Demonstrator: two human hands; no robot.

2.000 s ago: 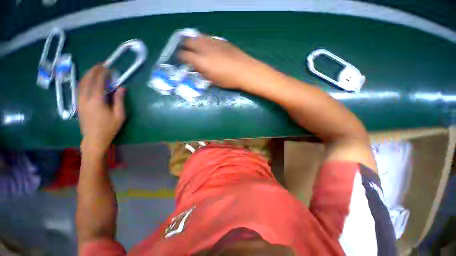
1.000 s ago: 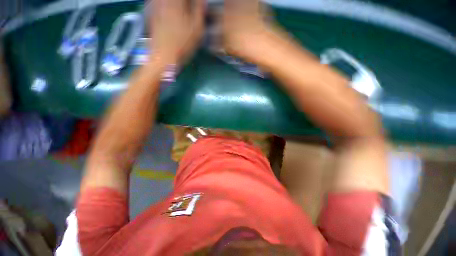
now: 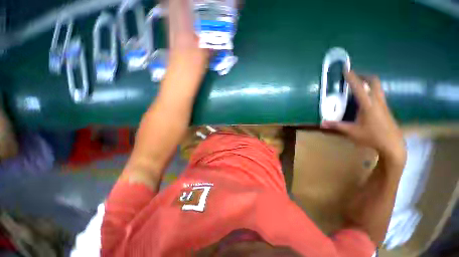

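Observation:
A plain white unit (image 3: 332, 108), a long loop with a round end, stands lengthwise on the green surface (image 3: 272, 60) at right. My right hand (image 3: 370, 110) holds it, thumb at the round end and fingers along its right side. My left hand (image 3: 182, 25) is blurred and cut off by the top edge. It is beside blue-marked units (image 3: 215, 32) bunched at top centre; whether it grips one is hidden. More blue-marked units (image 3: 105, 70) lie in a row at left, their loops mostly pointing up and one pointing down.
An open brown carton (image 3: 322, 170) with a clear bag liner (image 3: 410, 170) and white parts (image 3: 402, 228) is below the surface's edge at right. A pale strip (image 3: 45, 27) runs along the far left. Part of another person's arm (image 3: 6, 133) shows at the left edge.
My right hand has moved from the centre to the plain unit, which is turned more upright. My left hand remains near top centre. More blue-marked units show in the left row.

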